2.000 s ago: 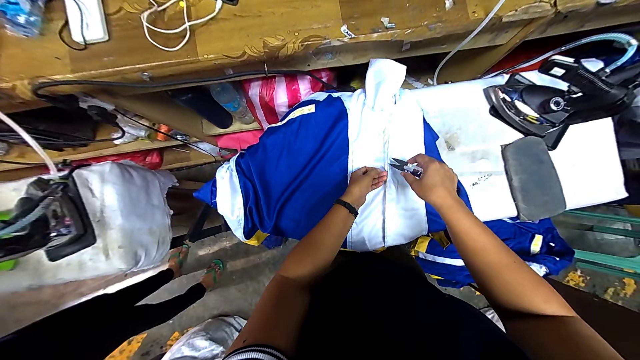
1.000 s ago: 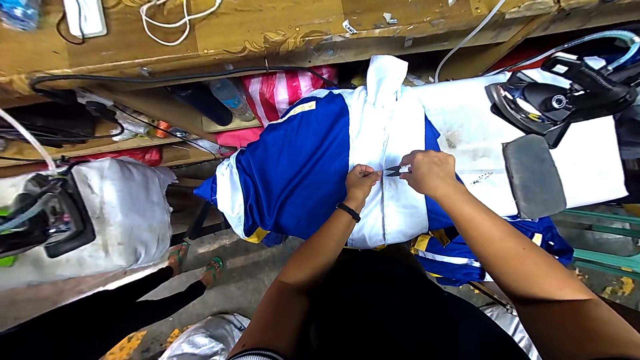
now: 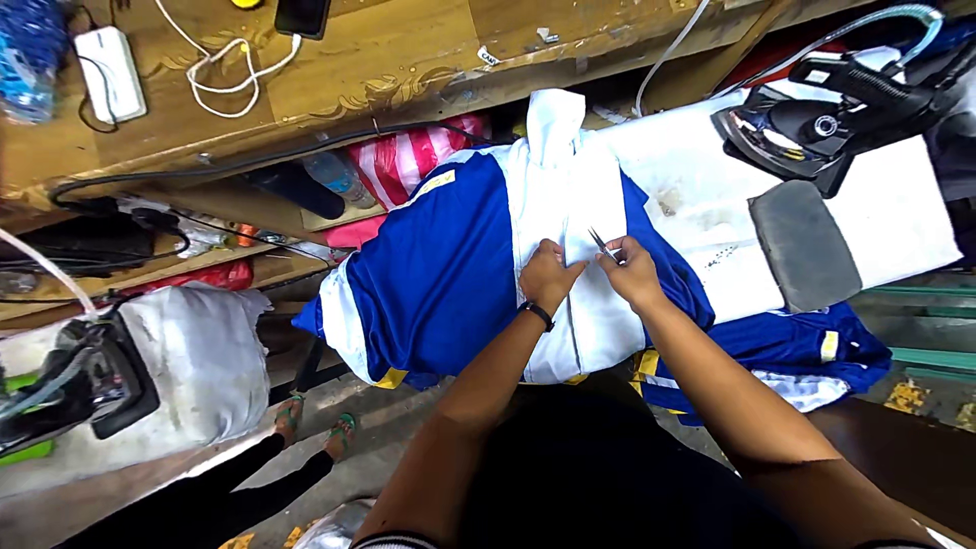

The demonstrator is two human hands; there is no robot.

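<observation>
A blue and white garment with yellow trim is spread over the near part of a white padded ironing board. On its white panel rests my left hand, fingers bent near a seam; whether they pinch the cloth cannot be told. Just right of it, my right hand holds small metal thread snips, tips pointing up and left, over the same panel. The snips' handle is hidden in my fingers.
A steam iron stands at the board's far right, near a grey pad. Another iron sits on a cloth-covered board at left. A wooden table runs along the back. Another person's feet are at lower left.
My right hand has moved slightly away from my left, and the snips now point up instead of toward the left fingers. My left hand has shifted a little up the white panel.
</observation>
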